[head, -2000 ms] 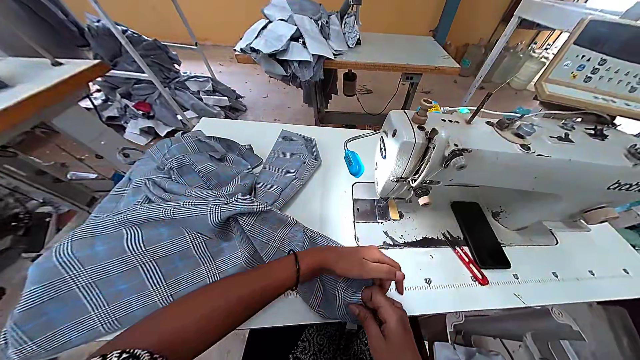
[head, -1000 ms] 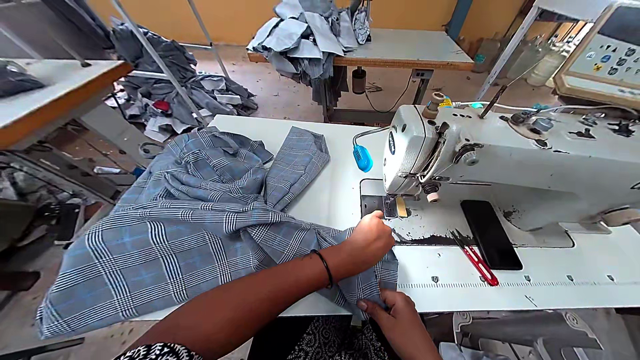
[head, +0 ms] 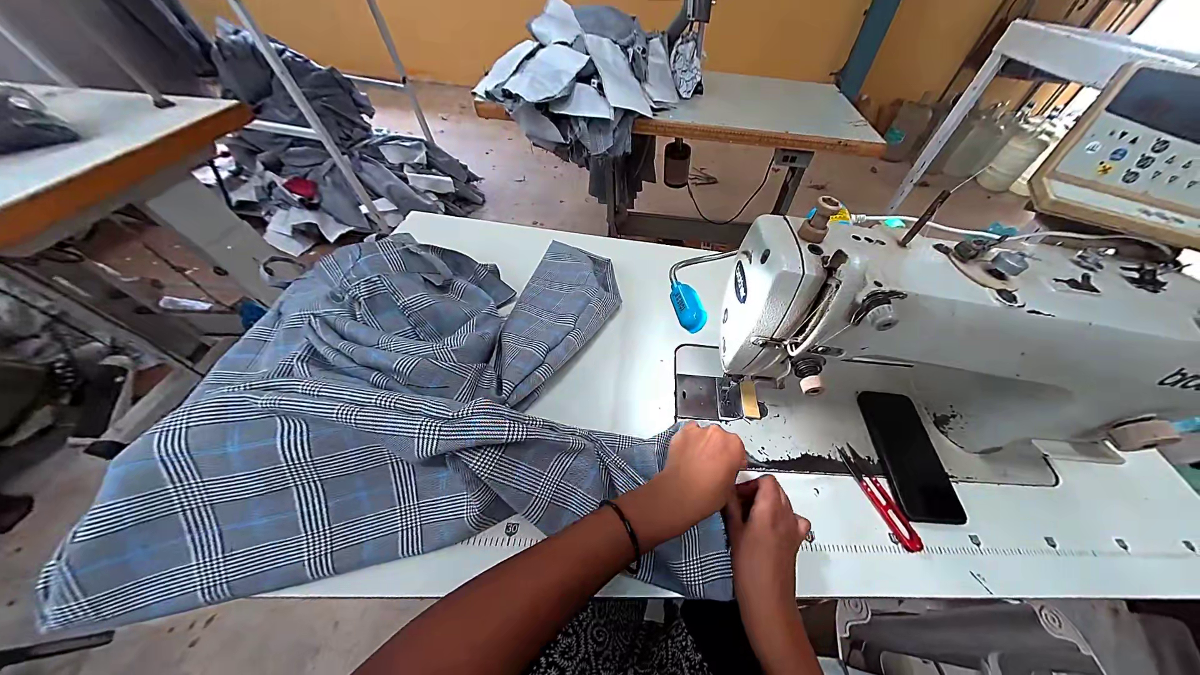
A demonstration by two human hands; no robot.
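A grey plaid garment [head: 309, 459] lies in folds across the left of the white sewing table. My left hand [head: 701, 464], with a black band at the wrist, grips the garment's right end just in front of the needle area. Close beside it, my right hand [head: 767, 520] pinches the edge of the same cloth, its fingertips partly hidden. Behind my hands stands a white industrial sewing machine [head: 947, 319], its presser foot [head: 729, 398] over the metal needle plate. No cloth lies under the foot.
Red thread snips [head: 889, 511] and a black smartphone [head: 909, 455] lie right of my hands. A blue lamp [head: 689, 307] hangs by the machine head. A control panel [head: 1125, 155] stands at the upper right. Behind are a table [head: 778, 108] with cut pieces and a cloth heap [head: 337, 178].
My left hand has come back from near the needle area toward my right hand. Both hands remain at the garment's right end.
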